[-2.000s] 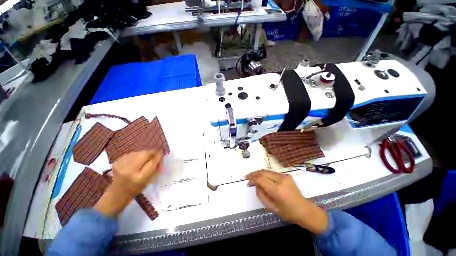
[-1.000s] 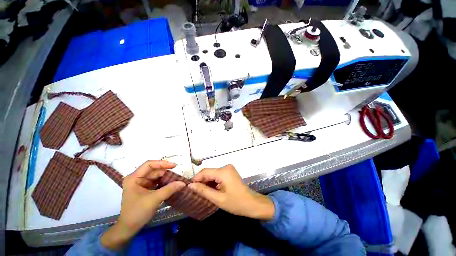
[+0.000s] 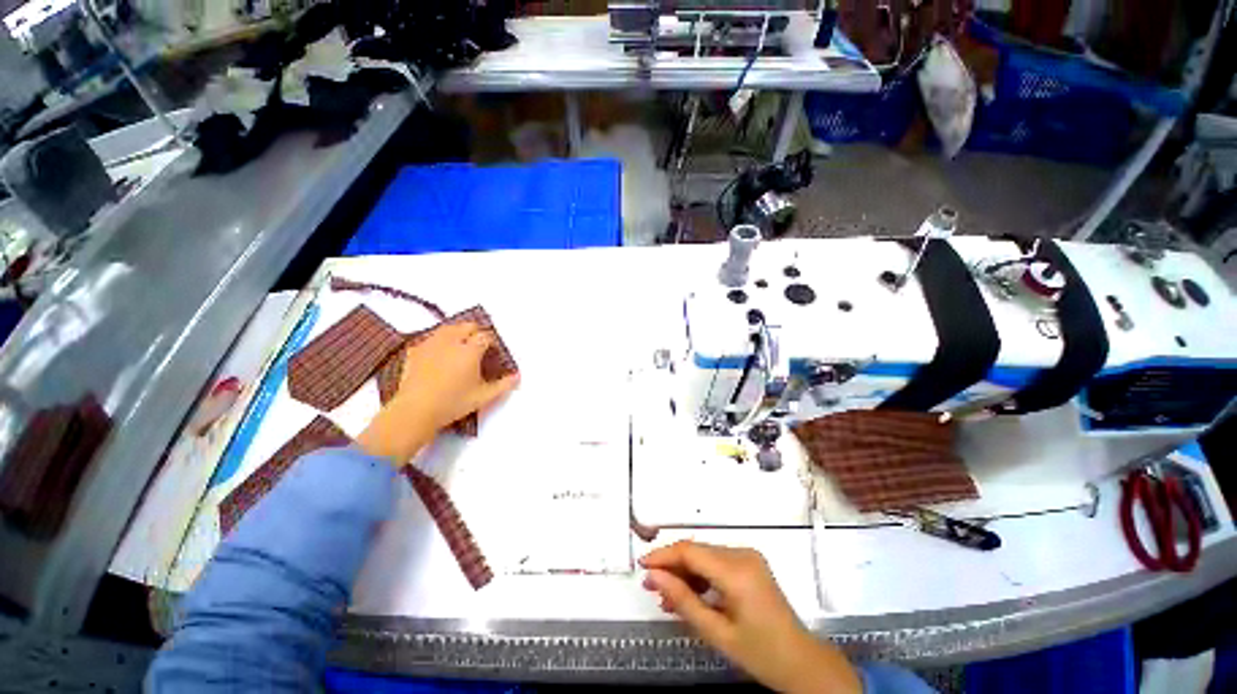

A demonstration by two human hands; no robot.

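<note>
My left hand lies on a plaid piece in the left group; the fingers hide whether it is gripped. My right hand rests near the table's front edge, fingers loosely curled, with nothing seen in it. Another pointed plaid piece lies left of my left hand. A third piece is partly covered by my left sleeve. A narrow plaid strip lies below my left hand. A plaid stack lies under the machine arm. The presser foot area has no plaid cloth in it.
The white sewing machine stands at the right with black bands. Dark snips and a thin rod lie in front of it. Red scissors lie far right. A blue bin is behind the table.
The view has tilted up and turned. The plaid piece that both hands held at the front edge is no longer between them. My left hand has moved to the left pieces; my right hand stays near the front.
</note>
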